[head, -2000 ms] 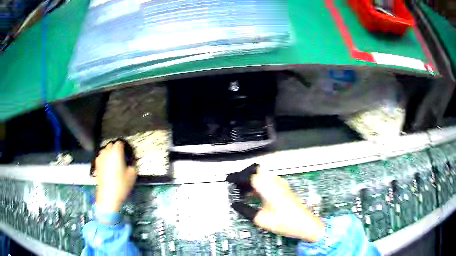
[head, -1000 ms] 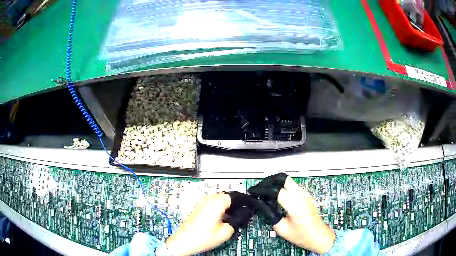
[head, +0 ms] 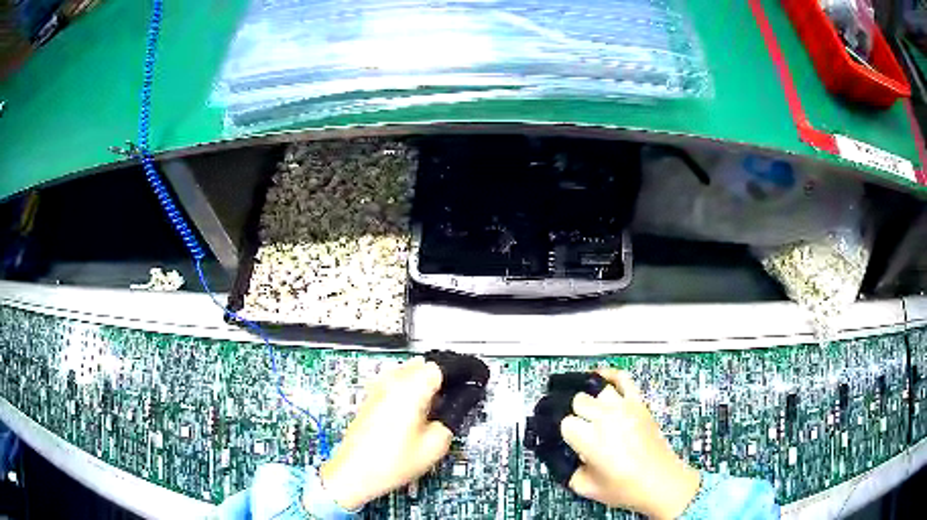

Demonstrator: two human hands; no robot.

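A row of green circuit boards [head: 213, 406], crowded with small parts, runs across the front. My left hand [head: 407, 416], with black finger covers, is over the boards left of a board seam, fingertips down near the surface. My right hand [head: 600, 432], also with black finger covers, is just right of the seam, its fingers bent down at the boards. The hands are apart. The fingertips are dark and partly hidden, so I cannot tell whether either hand holds a small part.
Behind the pale rail [head: 488, 325] stand a bin of cream parts [head: 330, 284] and a black tray [head: 523, 287]. A clear bag of cream pieces [head: 821, 274] lies right. A blue coiled cord [head: 171, 208] hangs left. Above are clear plastic sheets [head: 457, 51] and a red box [head: 854, 61].
My left hand has left the cream parts bin and come over the boards. The hands met at the middle a second ago and have since moved apart. The view has shifted.
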